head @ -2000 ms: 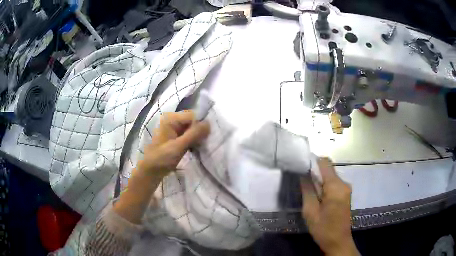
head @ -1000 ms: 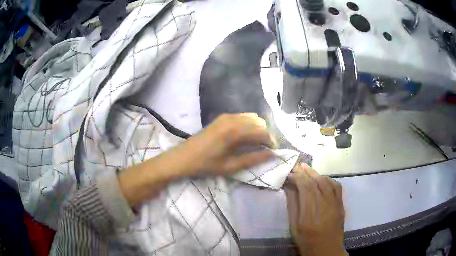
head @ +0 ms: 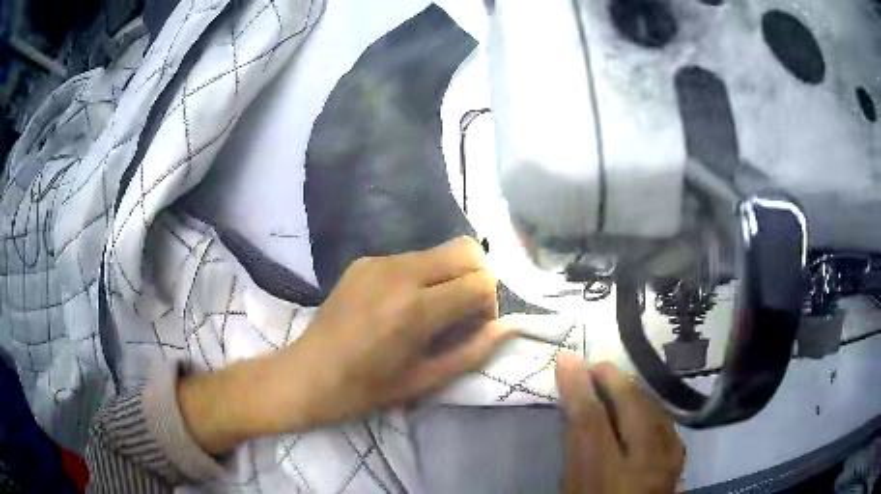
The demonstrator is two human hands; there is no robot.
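Observation:
A white quilted panel [head: 217, 92] with dark diamond stitch lines fills the left side and runs under my left forearm. A dark grey curved facing [head: 372, 164] lies flat beside the machine head. My left hand [head: 406, 314] presses on the facing's lower end and the quilted edge, fingers bent. My right hand [head: 618, 425] holds the corner of the quilted edge near the needle area. The contact between the fingertips and the cloth is partly hidden. The presser foot and needle are hard to make out in the glare.
The white sewing machine head [head: 638, 125] looms large at the upper right. Its shiny curved metal guard [head: 773, 309] hangs close to my right hand. The table's ribbed front edge [head: 792, 473] curves along the lower right. Dark piles blur at the upper left.
The view has moved closer to the machine head. The grey facing now lies on the table beside the quilted panel. Both hands have come together at the quilted edge by the needle area.

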